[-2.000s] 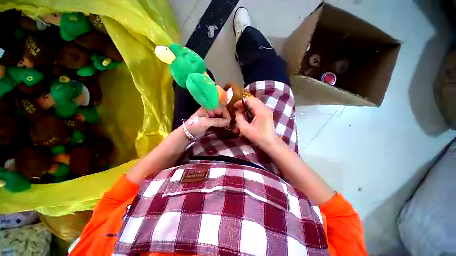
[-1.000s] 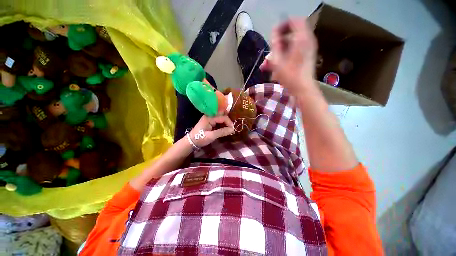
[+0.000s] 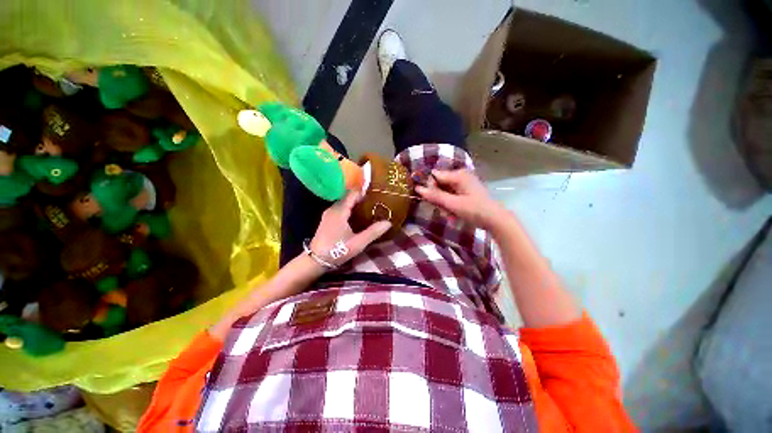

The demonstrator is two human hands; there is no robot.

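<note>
The plush toy (image 3: 317,165) lies over my lap, with green lobes, a pale-yellow tip at the upper left, an orange stem, a white collar and a brown base with gold lettering. My left hand (image 3: 345,230) holds the toy at the collar and the near side of the base. My right hand (image 3: 457,196) is just right of the base, fingertips pinched together, with something small and dark at them. A pale thread (image 3: 394,194) runs across the base to my right fingertips, and a loop of it lies on the base. I cannot make out a needle.
A large open yellow sack (image 3: 224,211) full of similar toys stands at the left. An open cardboard box (image 3: 563,156) with small round items stands at the upper right. A grey sack (image 3: 745,338) is at the right edge. A checked apron (image 3: 364,355) covers my lap.
My right hand has come down from its raised, blurred position near the box to beside the brown base. The long thread stretch is now short and low. My left hand's thumb is spread along the base.
</note>
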